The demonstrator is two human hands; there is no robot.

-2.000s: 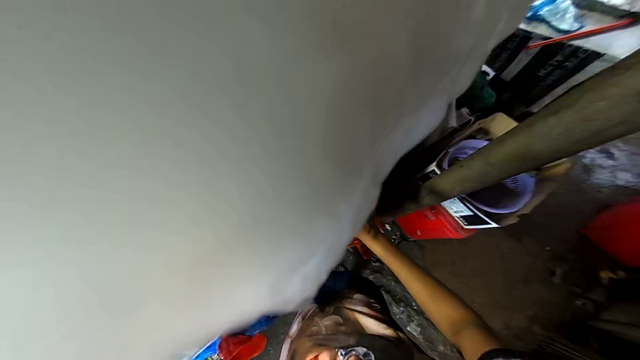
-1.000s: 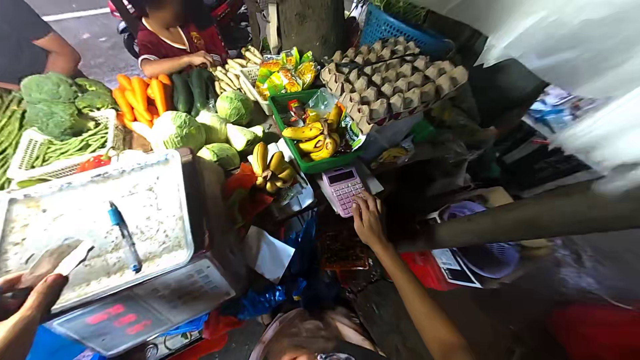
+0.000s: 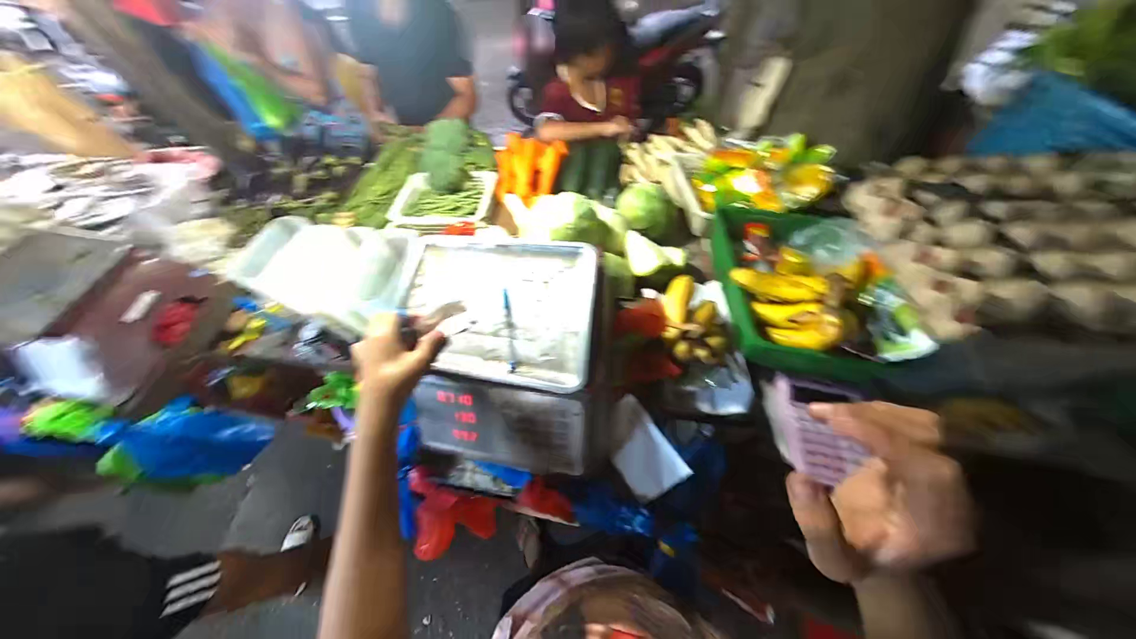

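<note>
My left hand (image 3: 390, 355) is at the left edge of the metal tray (image 3: 581, 266) on a digital scale (image 3: 497, 426), its fingers closed on a small flat object (image 3: 448, 318), blurred and partly pale. A blue pen (image 3: 509, 333) lies on the tray. To the right, my right hand (image 3: 887, 488), blurred by motion, is over a pink calculator (image 3: 825, 439). Its fingers touch or overlap the keys; whether they grip it is unclear. Bananas (image 3: 688, 319) lie between the scale and a green crate (image 3: 745, 328) of more bananas and packets.
Cabbages (image 3: 568, 217), carrots (image 3: 530, 169), green beans (image 3: 444, 202) and broccoli (image 3: 446, 151) stand behind the scale. Egg trays (image 3: 1021, 240) are at the right. Plastic bags (image 3: 191, 439) hang at the front. A person (image 3: 590, 98) is across the stall; others are at the left.
The view has swung from a pale sheet to the stall. My left hand, absent at first, now shows fully by the tray. My right hand has shifted from the calculator's lower edge to over its keys.
</note>
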